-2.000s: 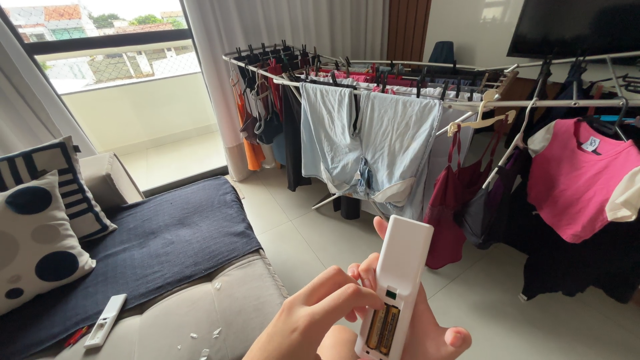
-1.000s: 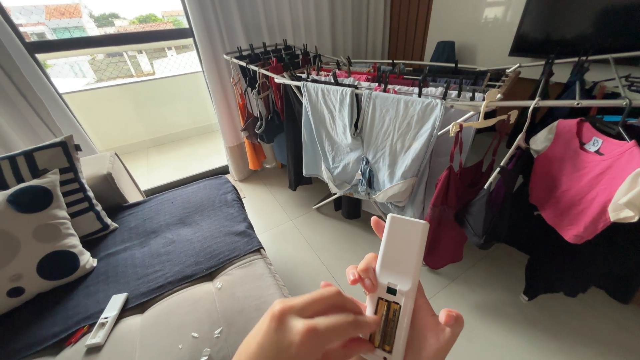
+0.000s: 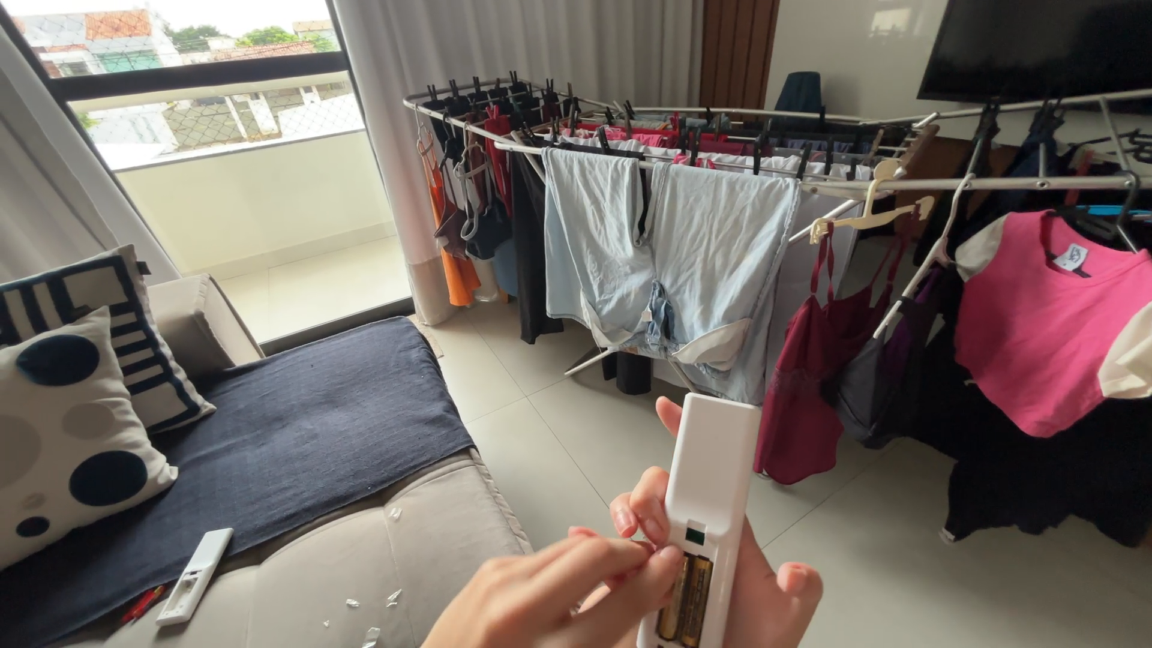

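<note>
A white remote control [image 3: 717,454] is held upright, its back facing me and its battery compartment uncovered, with two batteries [image 3: 686,598] inside. My right hand [image 3: 765,585] grips it from behind, fingers around its left edge and the thumb apart on the right. The fingertips of my left hand [image 3: 558,589] touch the compartment's upper left edge; whether they pinch anything is hidden. On the sofa at lower left lies a white plastic remote cover or casing [image 3: 195,576], beside a small red object [image 3: 142,605] that I cannot identify.
The grey sofa [image 3: 297,585] carries a navy throw [image 3: 333,414], patterned cushions [image 3: 67,432] and several small whitish scraps [image 3: 393,598]. Beyond the remote stands a drying rack [image 3: 846,191] hung with clothes, near a curtain [image 3: 540,54] and a balcony door. A television [image 3: 1044,49] is at upper right.
My left hand has shifted slightly about the compartment, its fingertips now at the upper left edge. My right hand keeps its hold on the remote.
</note>
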